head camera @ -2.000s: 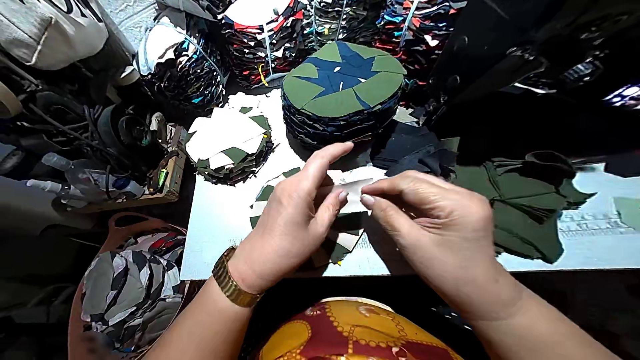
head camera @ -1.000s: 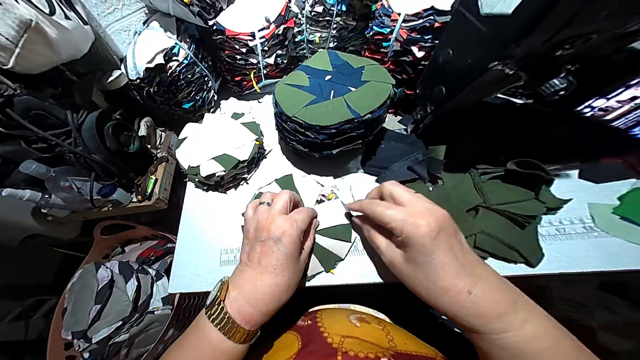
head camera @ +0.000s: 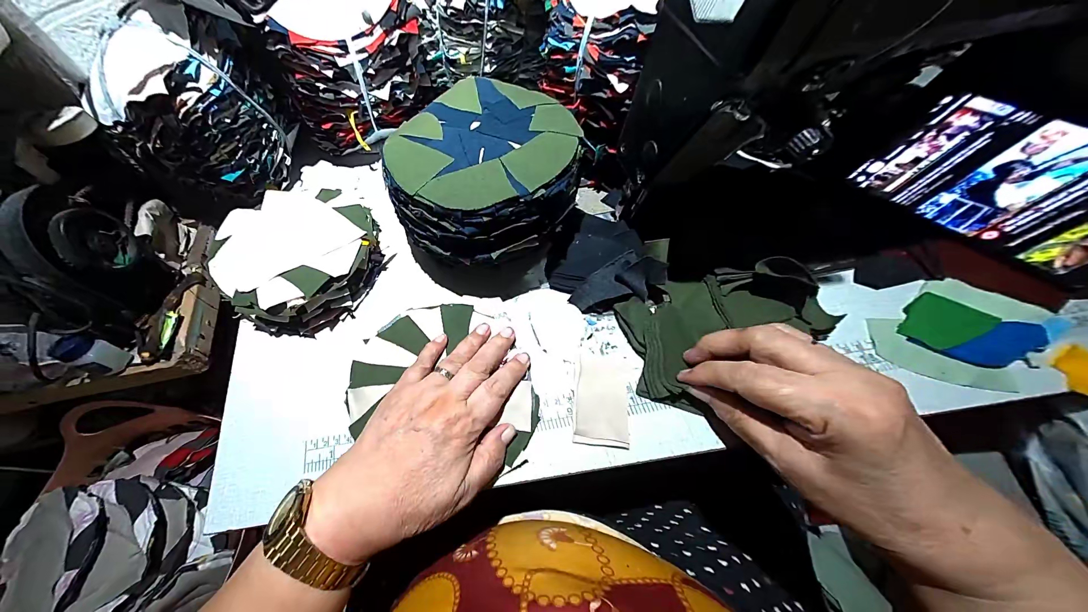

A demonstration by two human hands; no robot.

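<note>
My left hand (head camera: 429, 438) lies flat, fingers apart, on a round of alternating green and white fabric pieces (head camera: 374, 374). My right hand (head camera: 782, 399) is at the edge of a pile of dark green fabric pieces (head camera: 680, 340), its thumb and fingertips close together; whether they pinch a piece cannot be told. A cream fabric strip (head camera: 602, 404) lies between the hands. Dark navy fabric pieces (head camera: 603, 259) sit behind the green pile. Farther back stands a tall round stack topped in green and navy (head camera: 518, 166), and to its left a lower stack topped in white and green (head camera: 289, 242).
Tied stacks of fabric pieces (head camera: 348, 93) line the back. A black machine (head camera: 722, 110) and a lit screen (head camera: 994, 178) are at the right, near green and blue scraps (head camera: 952, 323). A wooden box (head camera: 195, 331) and a basket of fabric rounds (head camera: 93, 425) are at the left. The table's front edge (head camera: 586, 472) runs below.
My hands have parted. My left hand has flattened on the fabric round, and my right hand has moved right to the green pile. The cream strip now shows on the table between them.
</note>
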